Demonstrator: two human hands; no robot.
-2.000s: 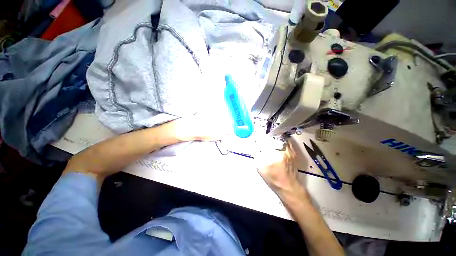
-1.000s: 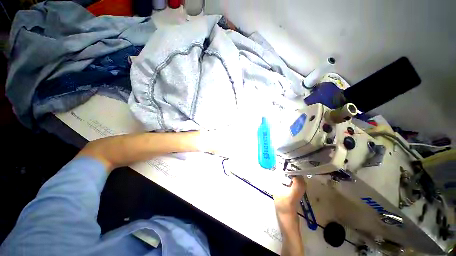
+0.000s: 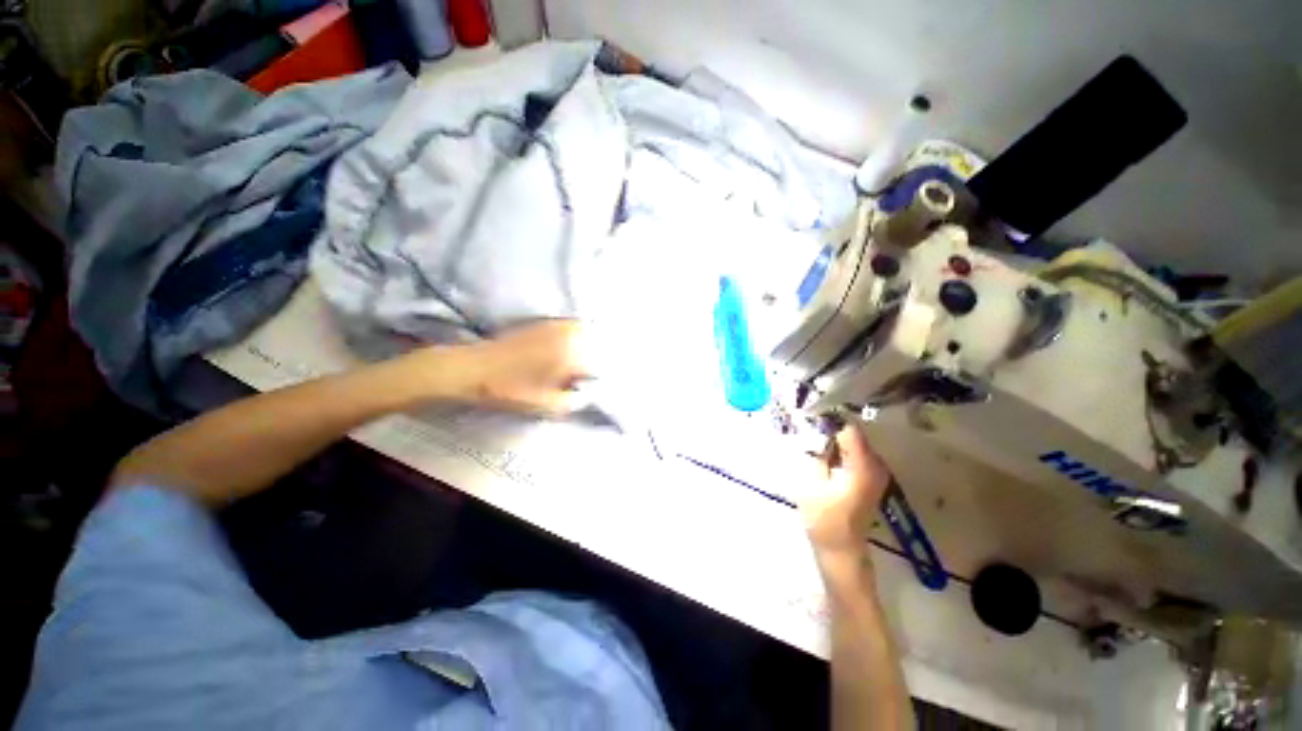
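Observation:
A pale blue-grey denim garment (image 3: 471,186) lies bunched left of the sewing machine (image 3: 985,386), its right part washed out by light. My left hand (image 3: 536,366) is at the garment's front edge, fingers curled on the cloth. My right hand (image 3: 845,483) is beside the needle area (image 3: 803,403), fingers bent close together; glare hides what its fingertips touch. A turquoise tag (image 3: 740,346) hangs left of the needle. Blue-handled snips (image 3: 914,540) lie just right of my right hand, partly hidden by it.
A black round disc (image 3: 1005,598) lies right of the snips. A black phone-like slab (image 3: 1081,146) stands behind the machine by the wall. Darker denim (image 3: 250,236) is at the far left. Thread cones (image 3: 423,26) stand at the back. The white table's front edge (image 3: 571,540) runs diagonally before me.
My left hand has moved back and left, with its fingers now visible and curled on the cloth. The garment's left part has shifted and folded. My right hand remains beside the needle.

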